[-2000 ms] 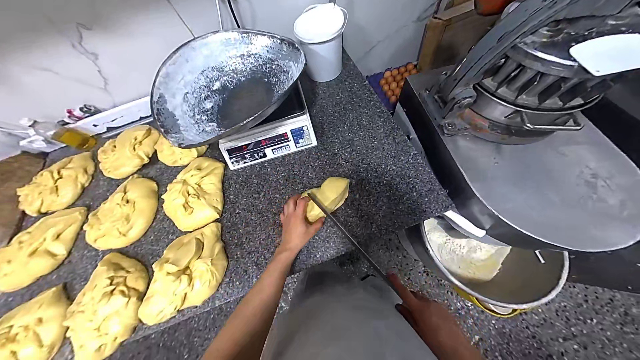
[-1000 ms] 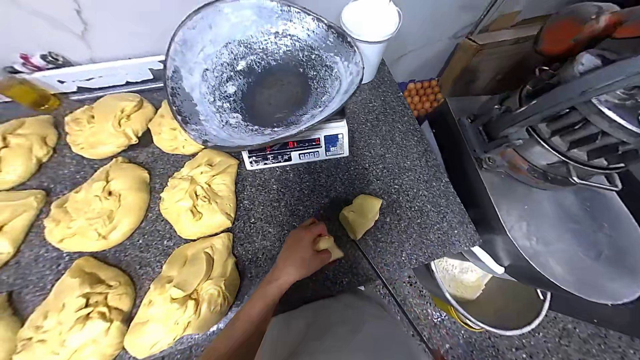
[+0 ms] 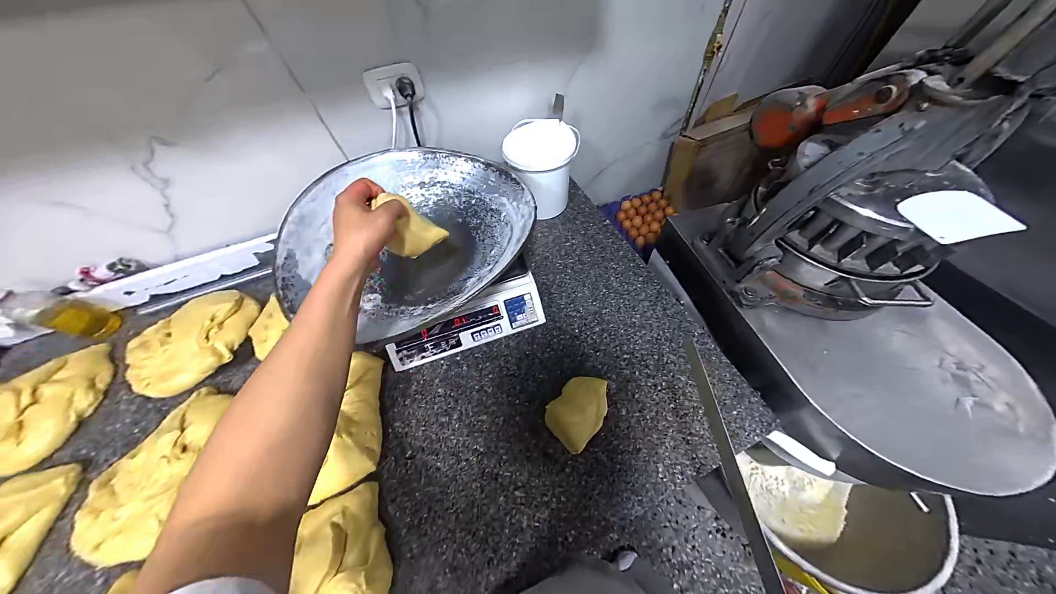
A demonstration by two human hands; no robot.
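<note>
My left hand pinches a small piece of yellow dough over the large metal pan, which rests tilted on a white digital scale with a lit red display. Another cut piece of dough lies alone on the speckled stone counter. A long knife blade reaches up from the bottom edge at the right of the counter; its handle and my right hand are out of the frame. Several large lumps of dough spread over the counter at the left, partly behind my left forearm.
A white bucket of white powder stands behind the pan. Eggs sit beyond the counter's back corner. At the right is a metal machine with a rounded tray; below it stands a flour-dusted tub. An oil bottle lies at the far left.
My left hand has moved from the counter up over the pan with the small dough piece. The other piece stays on the counter. The knife has moved away from it to the right. The view has shifted.
</note>
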